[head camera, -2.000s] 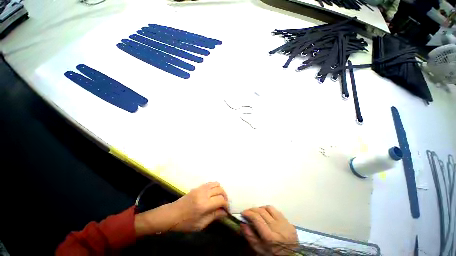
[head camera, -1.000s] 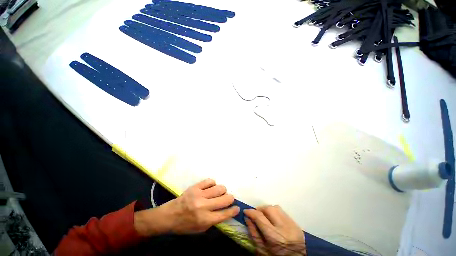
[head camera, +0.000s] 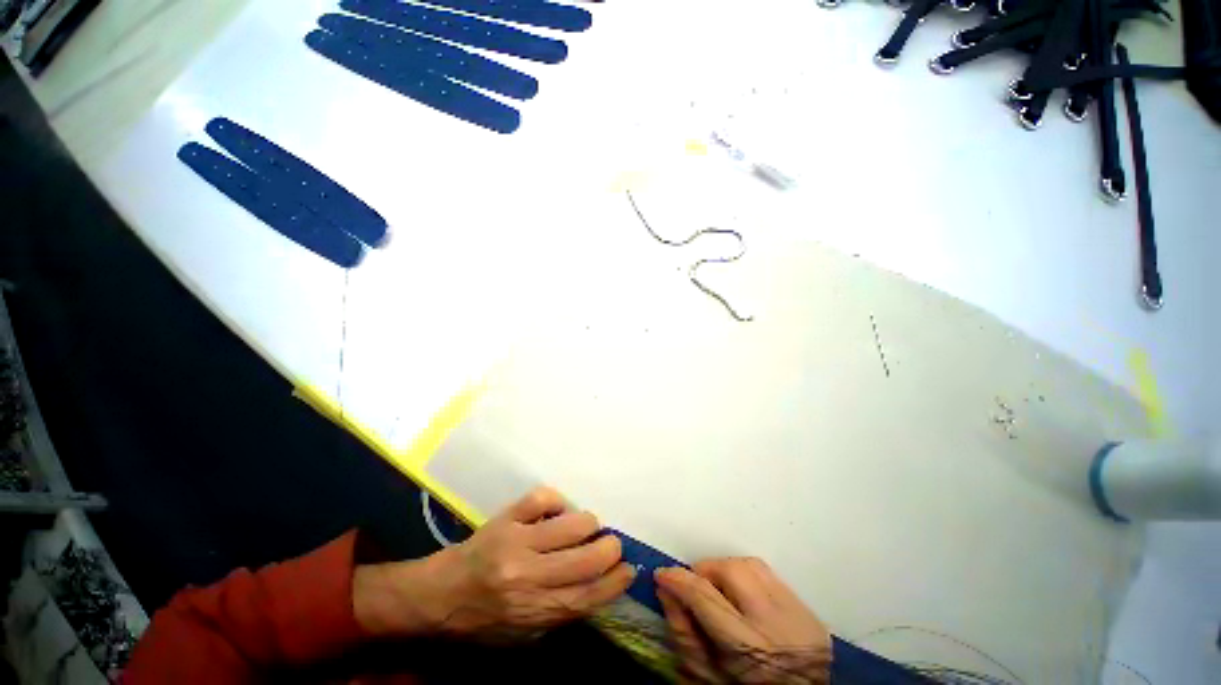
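A navy fabric band (head camera: 643, 567) lies along the table's front edge, its navy face up with tiny pale specks between my hands. My left hand (head camera: 529, 569) grips it from the left, fingers curled over it. My right hand (head camera: 750, 622) pinches at the band with thumb and fingertips, close to my left hand but apart from it. The band runs on to the right beneath my right hand. Fine threads lie over my right hand and the table edge. A needle cannot be made out between the fingertips.
Navy bands (head camera: 288, 194) lie at left, more at the top. Black straps with metal rings (head camera: 1138, 187) are heaped at top right. A white thread cone (head camera: 1165, 479) lies at right, small beads (head camera: 1004, 418) beside it. A dark cord (head camera: 696, 241) and a thin straight line (head camera: 880, 345) are mid-sheet.
The view has shifted closer to the table, moving the cone and straps rightward. The band between my hands now shows its navy face more broadly. Both hands stay on it.
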